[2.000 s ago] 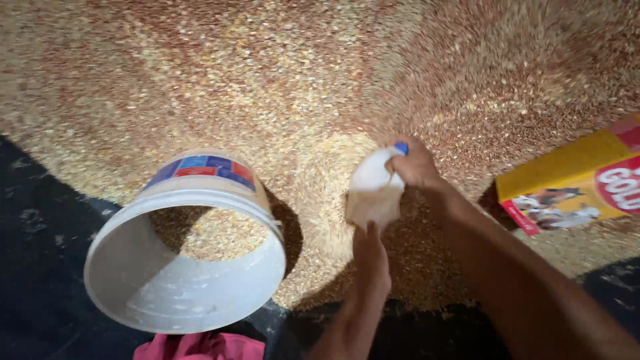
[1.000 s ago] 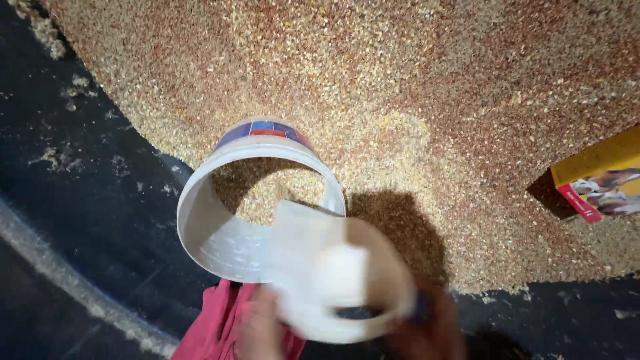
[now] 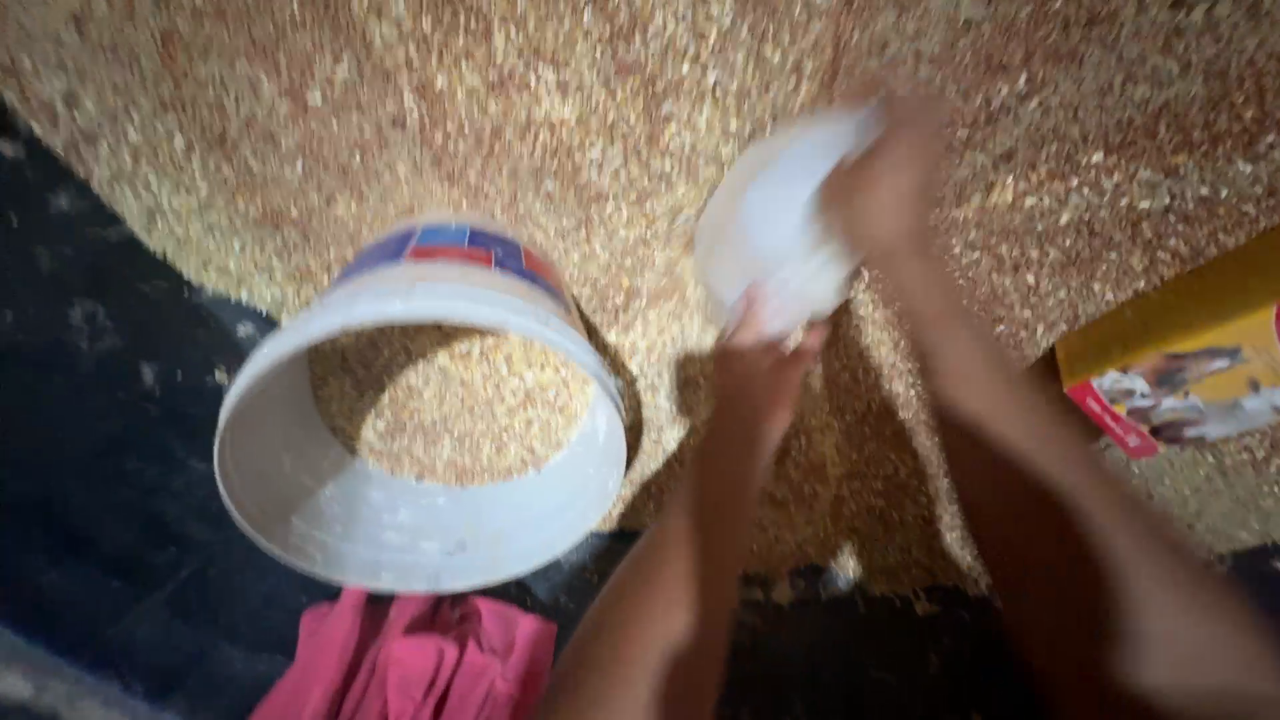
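Both my hands are on a white plastic scoop [image 3: 780, 220], which is blurred and rests against a broad heap of mixed grain [image 3: 620, 120]. My right hand [image 3: 885, 180] grips its far upper end, and my left hand [image 3: 770, 325] holds its near lower edge. The scoop's opening and any grain in it are hidden. To the left of my hands stands a white plastic bucket [image 3: 420, 540] with a blue and red printed band. Loose grain [image 3: 480, 410] lies in its bottom.
A yellow cardboard box [image 3: 1190, 340] with printed animals lies on the grain at the right. Pink cloth [image 3: 430, 655] is just below the bucket. Dark sheeting [image 3: 110, 420] borders the heap at the left and along the bottom.
One second ago the scoop was at the bucket's mouth; now both my hands have it away from the bucket, over the grain to the right. The view has shifted too.
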